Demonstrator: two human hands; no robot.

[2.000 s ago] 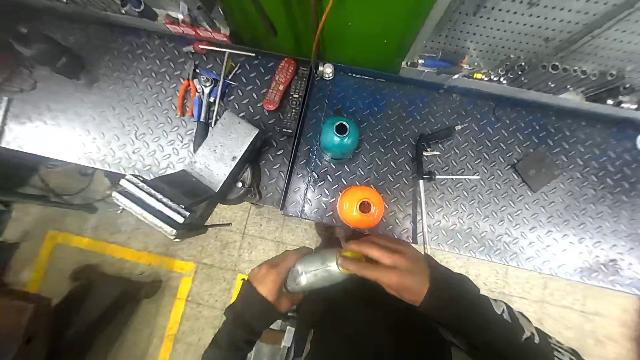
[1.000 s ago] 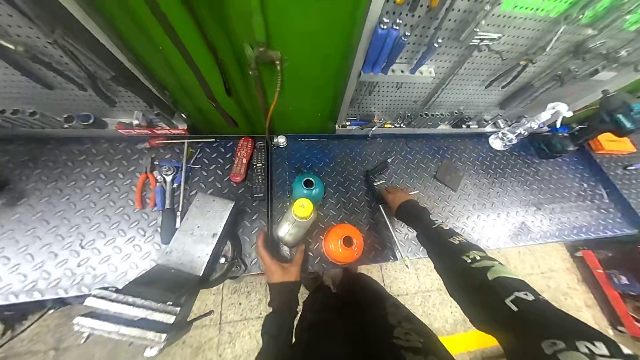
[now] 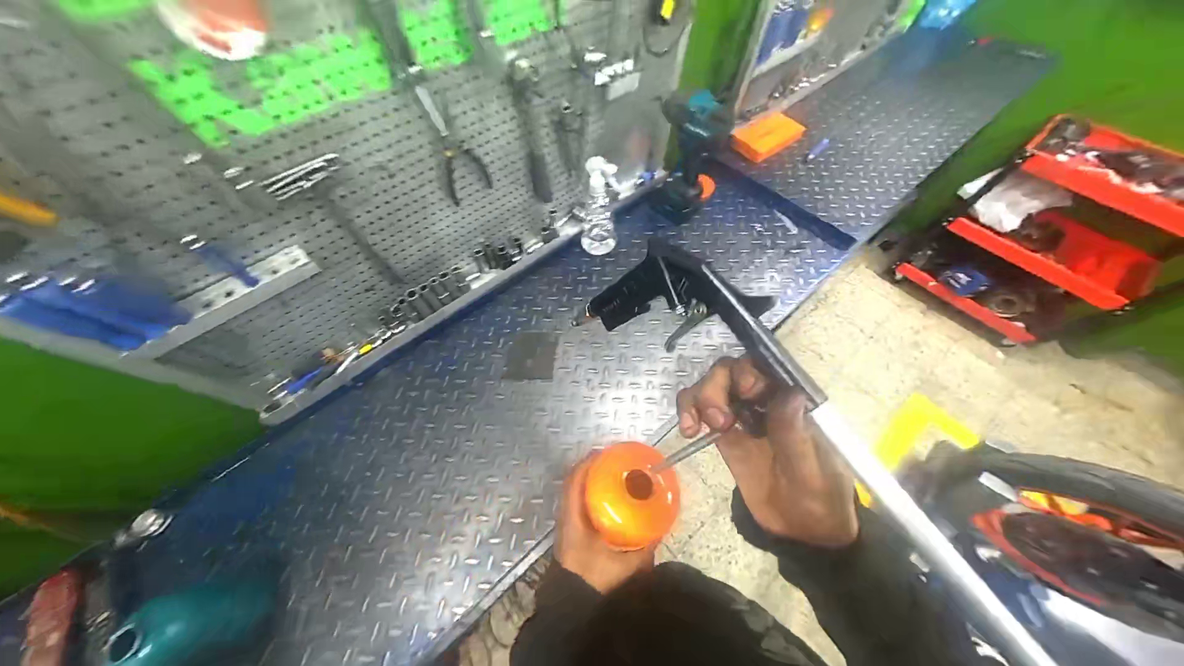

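My left hand point(image 3: 592, 546) is wrapped around an orange round bottle point(image 3: 633, 497) with an open neck, at the bench's front edge. My right hand point(image 3: 777, 444) grips a black air blow gun point(image 3: 703, 296) with a long metal tube running toward the lower right. A thin metal nozzle point(image 3: 689, 450) reaches from beside the right fingers to the orange bottle's mouth; whether its tip is inside cannot be told. At the lower left lies a teal bottle point(image 3: 199, 615), its opening facing left.
A pegboard point(image 3: 370, 222) with pliers and sockets runs behind the diamond-plate bench point(image 3: 416, 518). A cordless drill point(image 3: 689, 153), a clear spray bottle point(image 3: 598, 208) and a dark flat square point(image 3: 531, 356) are on the bench. At right stand a red tool cart point(image 3: 1054, 250) and a wheel point(image 3: 1073, 546).
My right hand has lifted the black tool from the bench. My left hand, which held the yellow-capped bottle, now holds the orange one. The view has swung to the right.
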